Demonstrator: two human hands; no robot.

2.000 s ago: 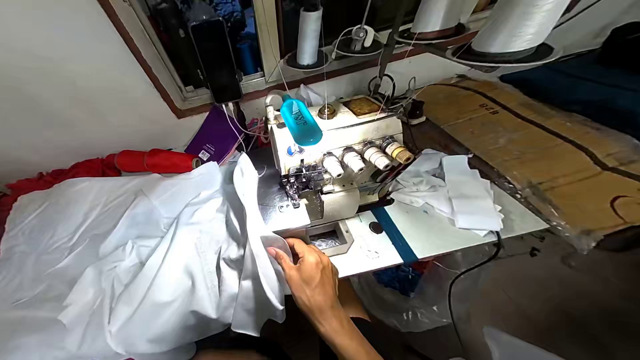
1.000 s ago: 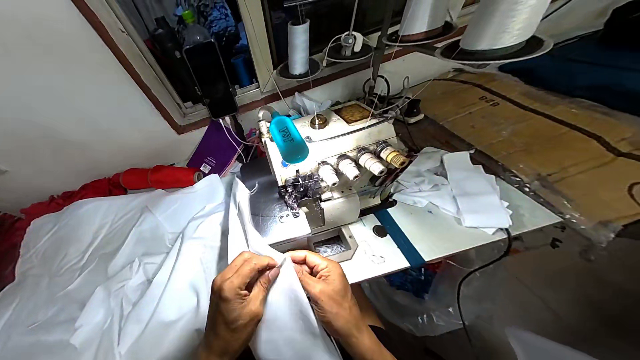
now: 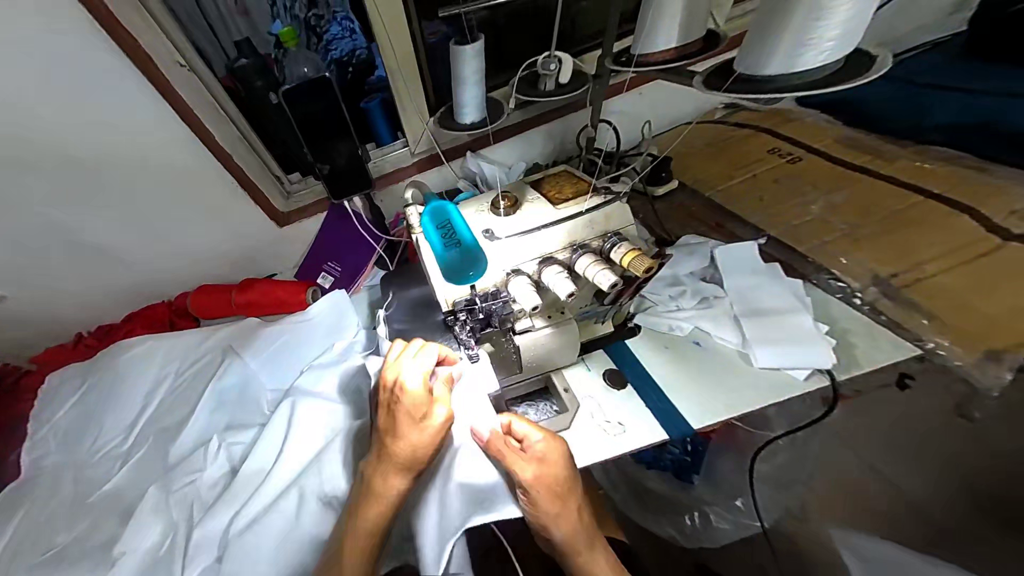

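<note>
White fabric spreads over the left side of the table and hangs over its front edge. My left hand grips the cloth close to the presser foot of an overlock sewing machine. Lower and to the right, my right hand pinches the fabric's right edge between thumb and fingers. The machine's lamp, with a teal cover, lights the cloth by the needle area. Whether the cloth lies under the foot cannot be told.
A stack of white fabric pieces lies right of the machine. Thread cones stand behind it. At the left are a red thread cone and a purple booklet. A black cable hangs off the table's right side.
Two seconds ago only my right hand was visible, on the cloth. Both hands then held the cloth together in front of the machine; now they are apart, the left nearer the presser foot.
</note>
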